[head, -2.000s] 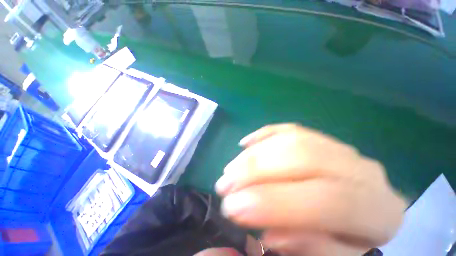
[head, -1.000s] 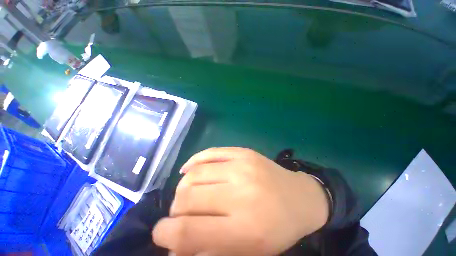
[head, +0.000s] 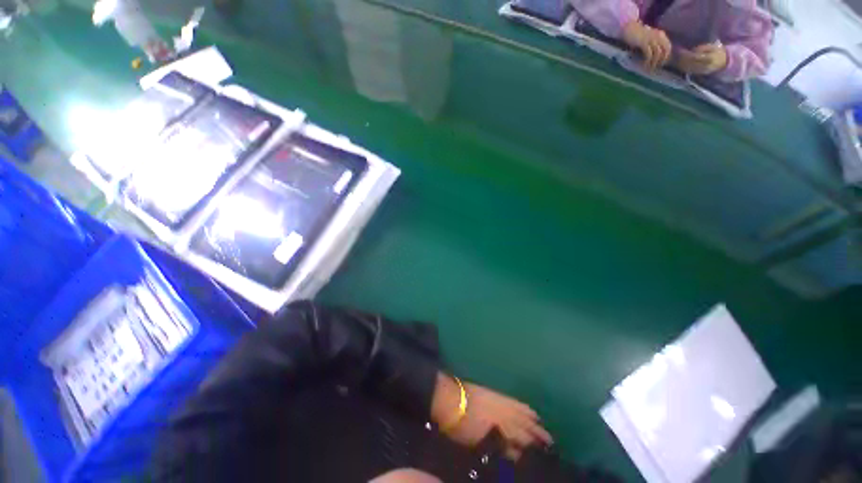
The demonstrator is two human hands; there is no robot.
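My left hand point(head: 499, 421) lies at the bottom centre, past a black sleeve and a thin yellow band. It holds nothing I can see; its fingers are slightly apart and rest by dark cloth. My right hand is not clearly in view; a skin-coloured patch at the bottom edge cannot be told. Left of centre, a glossy black panel point(head: 312, 189) with a small white label lies on layered white sheets. Another panel point(head: 242, 128), glaring white, lies beside it. Overlapping white sheets point(head: 695, 396) lie at the lower right.
A blue bin point(head: 213, 316) at the lower left holds white labelled pieces point(head: 113, 354). A narrow whitish strip point(head: 786, 418) lies beside the sheets. Across the green bench point(head: 491, 264), a person in pink sleeves point(head: 747, 42) has both hands over panels. A whitish bottle-like thing point(head: 128, 21) stands at the far left.
My right hand, large in front earlier, has left the clear view. My left hand with the yellow band now shows. The view has shifted, bringing in the person across the bench and more of the white sheets.
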